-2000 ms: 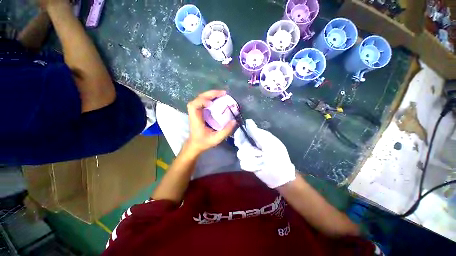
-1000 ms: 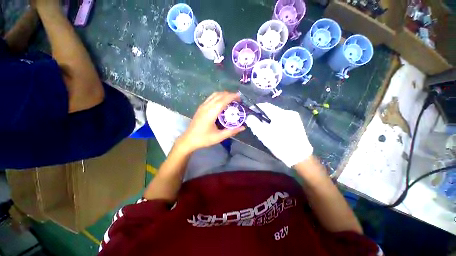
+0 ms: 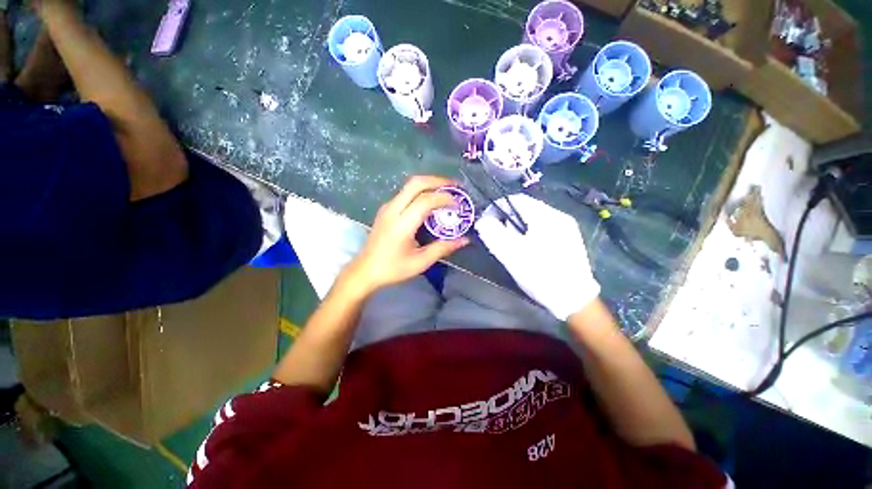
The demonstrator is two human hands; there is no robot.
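Observation:
My bare left hand (image 3: 400, 234) is closed around a purple cylindrical housing (image 3: 449, 214), its spoked mouth facing up toward the camera. My right hand (image 3: 547, 250), in a white glove, holds a slim black hand tool (image 3: 509, 204) just right of the housing. The tool's tips point up and to the left, past the housing. The right fingertips are at or very near the housing's right rim; I cannot tell if they touch it. The housing's lower body is hidden by my left hand.
Several blue, white and purple housings, including a white one (image 3: 512, 143), stand ahead on the green bench (image 3: 316, 143). Open cutters (image 3: 612, 205) lie at right. Parts boxes (image 3: 813, 95) are at the far right. A black cable (image 3: 786, 287) crosses the white surface. A person's arm (image 3: 124, 115) is at left.
The purple housing has turned from tilted to mouth toward the camera. The black tool has moved from the housing's mouth to its right side. The view has shifted slightly.

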